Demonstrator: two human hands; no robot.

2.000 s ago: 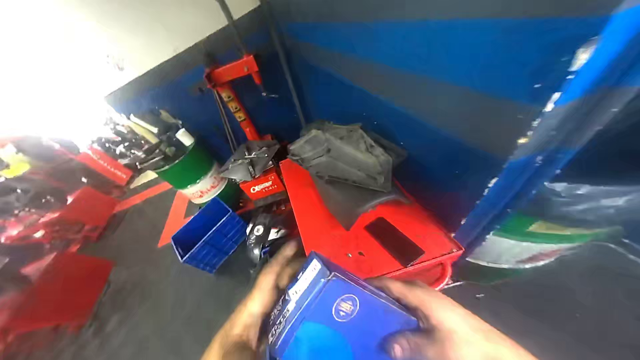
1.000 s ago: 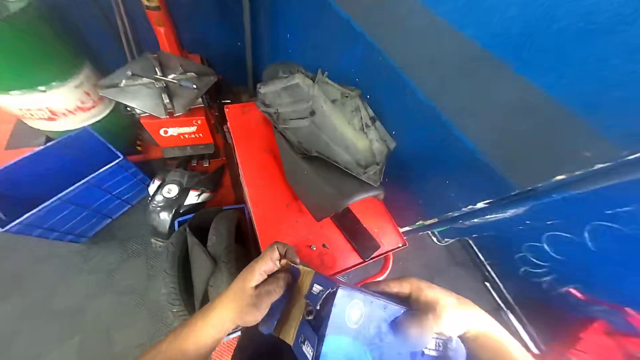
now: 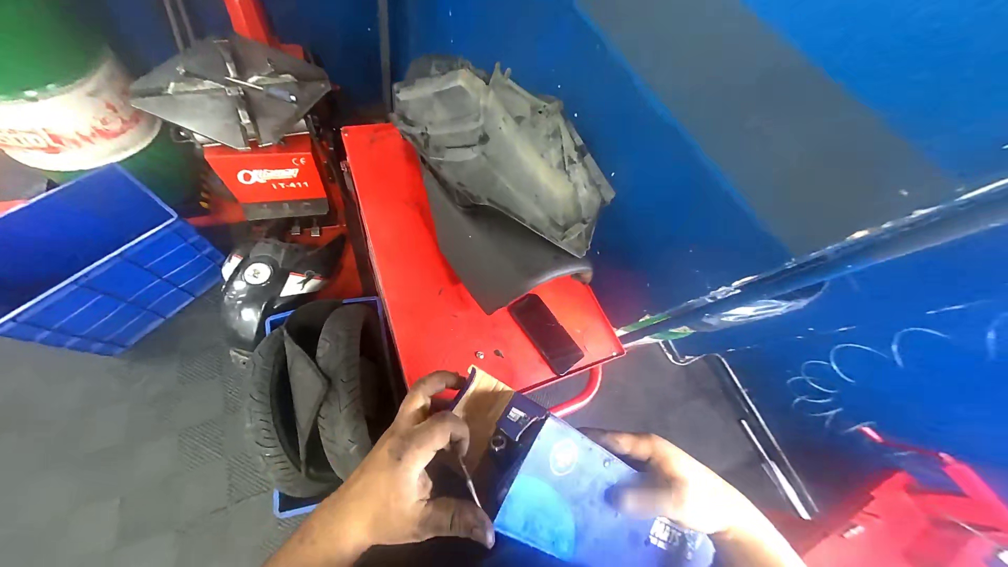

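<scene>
At the lower middle of the head view, a blue cardboard box (image 3: 551,492) is held between both hands. Its left end is open, with the flap's brown inner side (image 3: 482,405) facing up and a dark part with a round metal end (image 3: 498,443) visible inside. My left hand (image 3: 429,468) grips the flaps at that end. My right hand (image 3: 665,484) holds the box's right side from above, its fingertips blurred. Just beyond the box is a red metal bench (image 3: 409,276), bearing a black phone (image 3: 546,334), a black seat-like cover (image 3: 488,244) and a dusty dark plastic part (image 3: 504,150).
Tyres (image 3: 346,394) stand left of the bench beside a black motorcycle fuel tank (image 3: 264,287). Farther left are a blue plastic crate (image 3: 118,276), a red tyre changer (image 3: 268,177) and a green-and-white drum (image 3: 71,118). A blue wall bounds the right; red panels (image 3: 906,520) lie lower right.
The box, closed-looking two seconds ago, now has its left end open with the brown flap interior and dark contents visible. The view has moved closer to the bench.
</scene>
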